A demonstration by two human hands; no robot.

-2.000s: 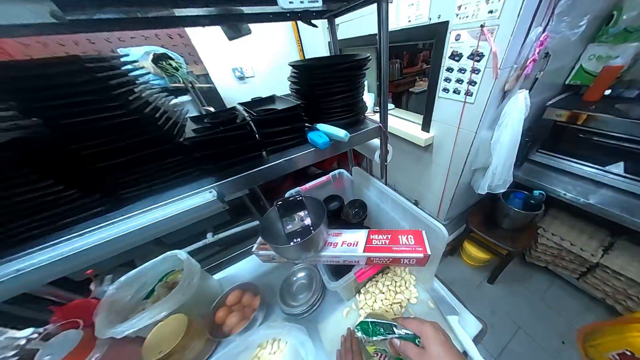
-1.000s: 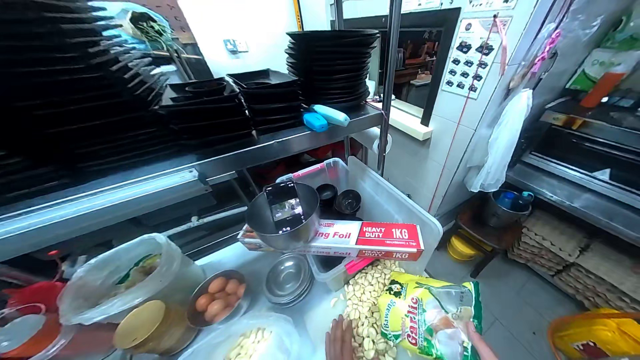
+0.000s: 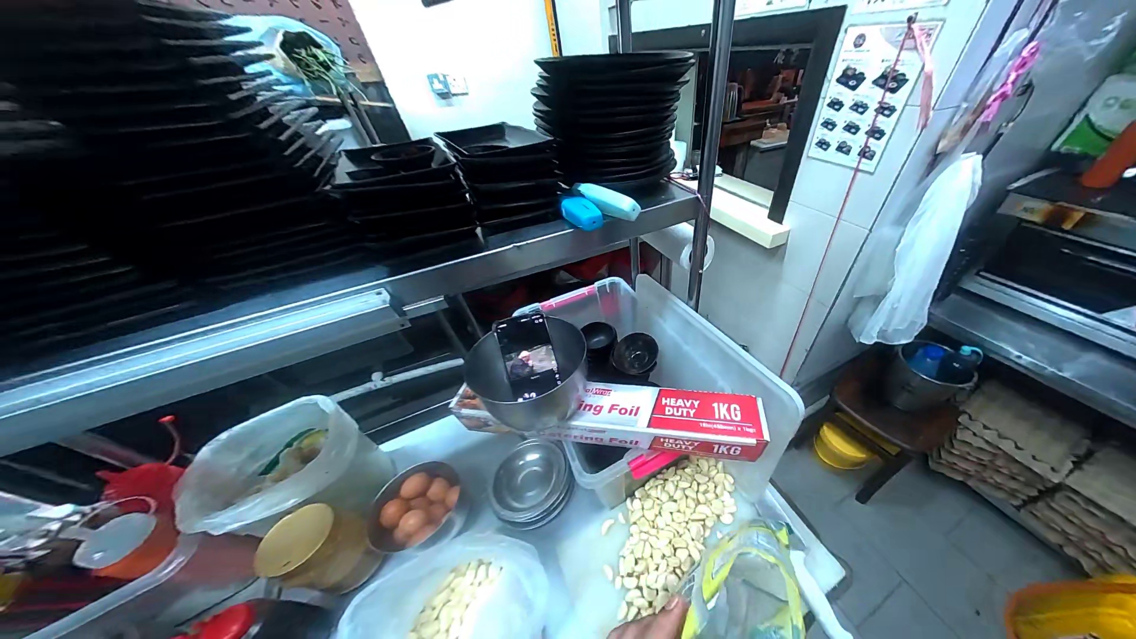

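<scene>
A heap of peeled garlic cloves lies on the white board. At its lower right is a crumpled, partly clear garlic bag with yellow-green edges. My left hand shows only in part at the bottom edge, its fingertips against the bag's left side; whether it grips is unclear. My right hand is not in view. More peeled cloves fill a plastic-lined container to the left. Beside that are a bowl of brown eggs and stacked metal dishes.
A foil box and a metal bowl holding a phone rest across a clear plastic bin. Black plates stand on the steel shelf above. A tied-up plastic bag and lidded jar are at left.
The garlic bag, earlier turned printed side up in my right hand, now shows crumpled and partly clear, lower in the view. My right hand has gone out of sight. My left hand is nearer the bag.
</scene>
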